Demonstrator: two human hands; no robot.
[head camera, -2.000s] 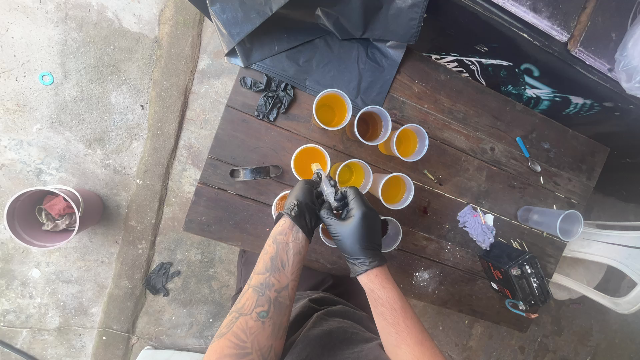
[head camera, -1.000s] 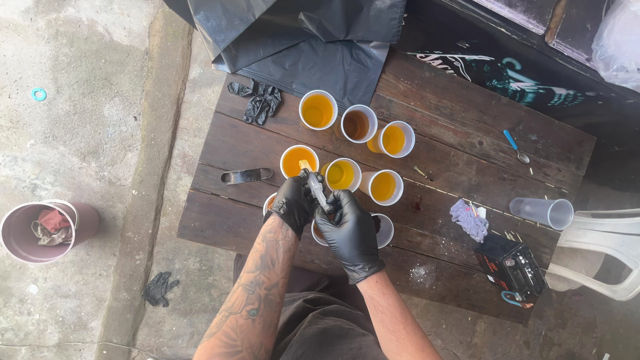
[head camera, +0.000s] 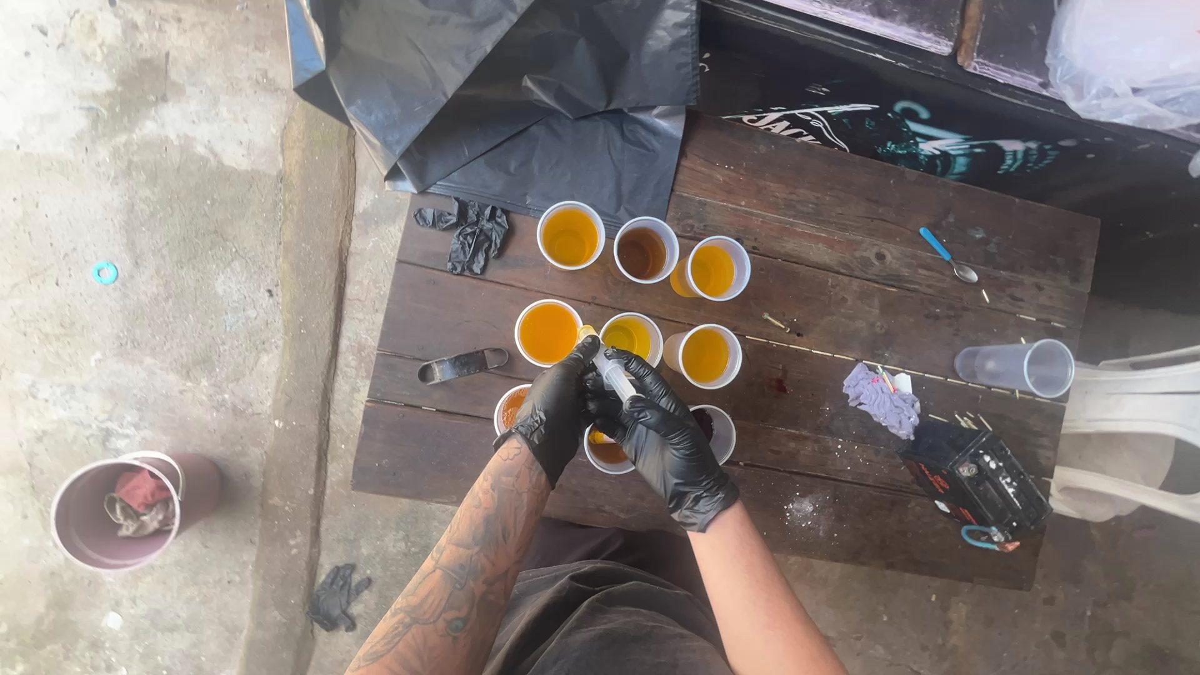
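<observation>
Both hands wear black gloves and meet above several plastic cups on a dark wooden table. My left hand (head camera: 553, 403) grips a small object with a yellowish end (head camera: 588, 333), close to a cup of orange liquid (head camera: 548, 333). In my right hand (head camera: 670, 436) is a translucent plastic tube (head camera: 614, 373), possibly a syringe, lying between the two hands. A cup of yellow liquid (head camera: 631, 335) is just beyond them. Behind stand a cup of amber liquid (head camera: 570, 236), one of brown liquid (head camera: 642, 251) and one of yellow liquid (head camera: 712, 270). The hands partly hide the nearest cups.
A black bottle opener (head camera: 463, 366) and crumpled black glove (head camera: 469, 232) lie left. Rightward are a blue-handled spoon (head camera: 949, 255), purple crumpled cloth (head camera: 881, 398), an overturned clear cup (head camera: 1017, 367) and a black battery (head camera: 980, 478). Black plastic sheeting (head camera: 562, 75) covers the back; a bucket (head camera: 66, 534) stands on the floor.
Both hands stay together over the cups. The tube between them shows more fully now, tilted down toward the right hand.
</observation>
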